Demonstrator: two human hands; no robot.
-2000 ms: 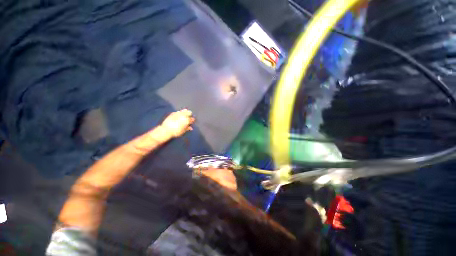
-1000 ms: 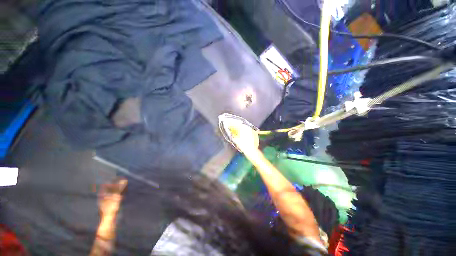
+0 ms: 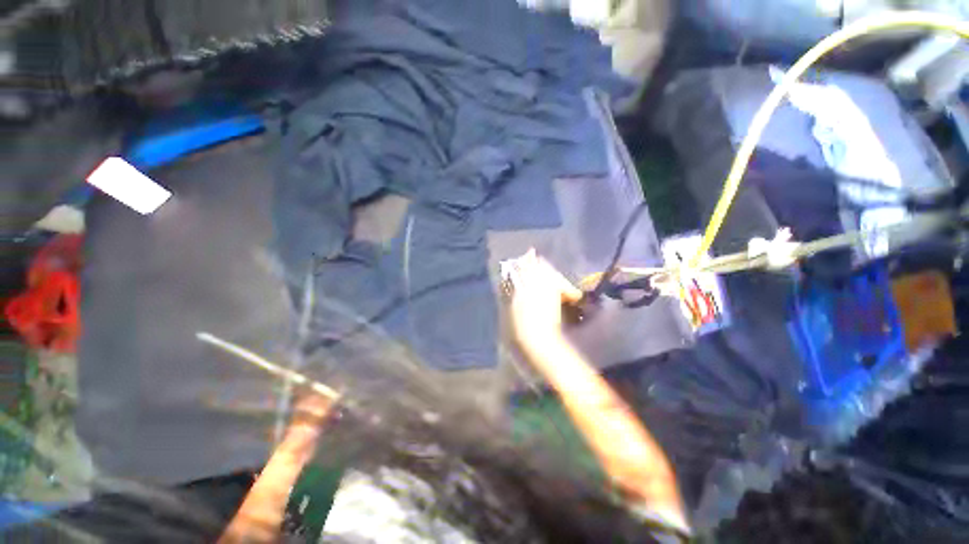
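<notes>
Dark navy trousers (image 3: 446,308) lie over the middle of the grey padded table (image 3: 181,276), with a crumpled navy heap (image 3: 393,96) at its far side. My right hand (image 3: 540,300) is closed on the steam iron (image 3: 509,278), at the right edge of the trousers; the hand hides most of the iron. My left hand (image 3: 313,404) is blurred over the near part of the table, at the end of a thin pale strip (image 3: 250,356). Its grip is unclear.
A yellow steam hose (image 3: 744,154) and a pale rod (image 3: 829,247) run in from the right. A marked iron rest (image 3: 699,298) lies at the table's right edge. A white card (image 3: 130,185) is far left, above an orange-red bag (image 3: 48,298). A blue crate (image 3: 850,329) stands right.
The view has turned, bringing the table's left part into sight. The iron has moved with my right hand to the trousers' right edge. My left hand now touches or overlaps the pale strip's end.
</notes>
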